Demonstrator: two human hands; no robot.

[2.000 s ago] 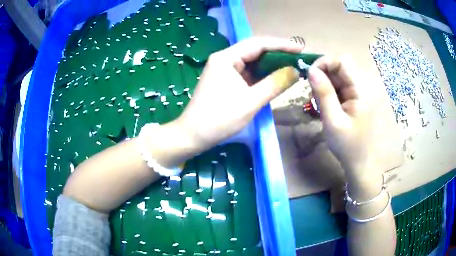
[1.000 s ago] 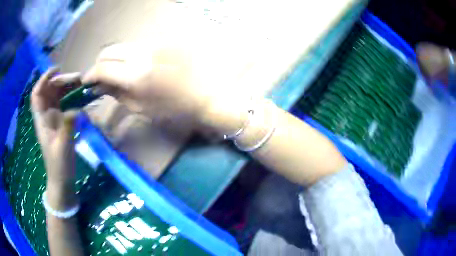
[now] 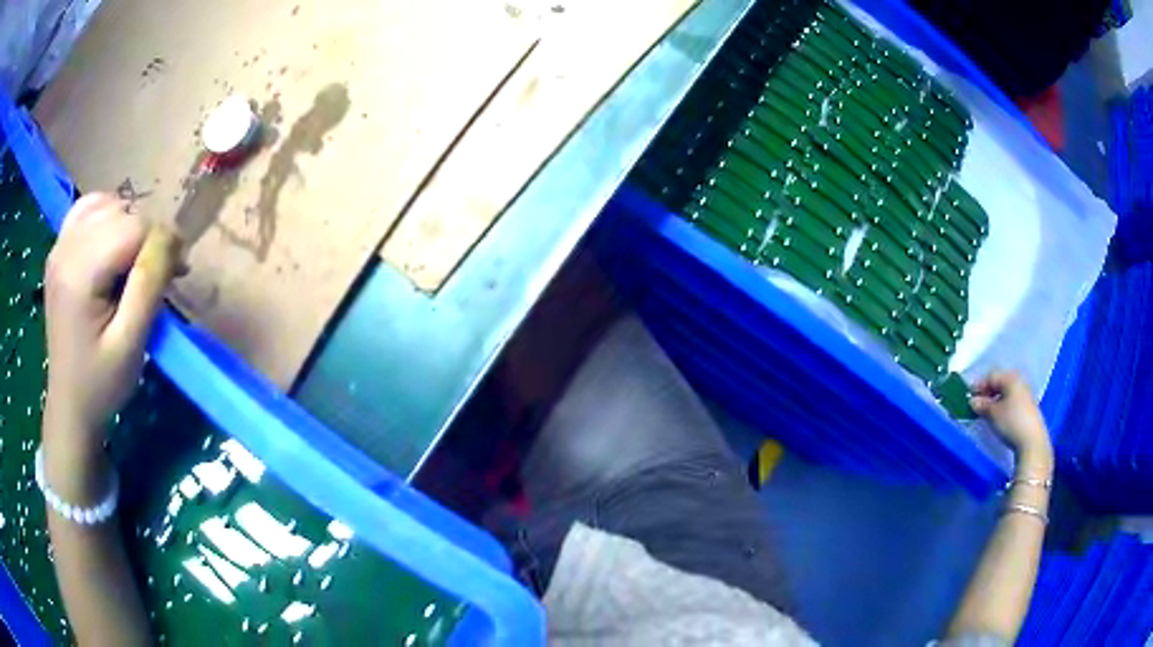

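My right hand (image 3: 1015,413) is at the far right, its fingers shut on a green plate (image 3: 957,397) at the near end of the rows in the right crate. The plate is thin and partly hidden by the fingertips. My left hand (image 3: 104,293) is at the left, over the rim of the left blue crate (image 3: 253,402). Its fingers are curled in and the thumb has a yellow-brown covering. Nothing shows in it. Glossy green plates (image 3: 240,531) with silver dots lie in this crate.
The right crate (image 3: 759,303) holds rows of green plates (image 3: 847,177) on a white liner (image 3: 1027,240). A small pot (image 3: 231,125) with a white top stands on cardboard (image 3: 127,76) beside a dark stain. Blue crates (image 3: 1106,392) are stacked at the right. My lap is between bench and crates.
The view has swung right. My hands have parted: my right hand has moved from my left hand to the right crate with the green plate, and my left hand no longer shows a plate.
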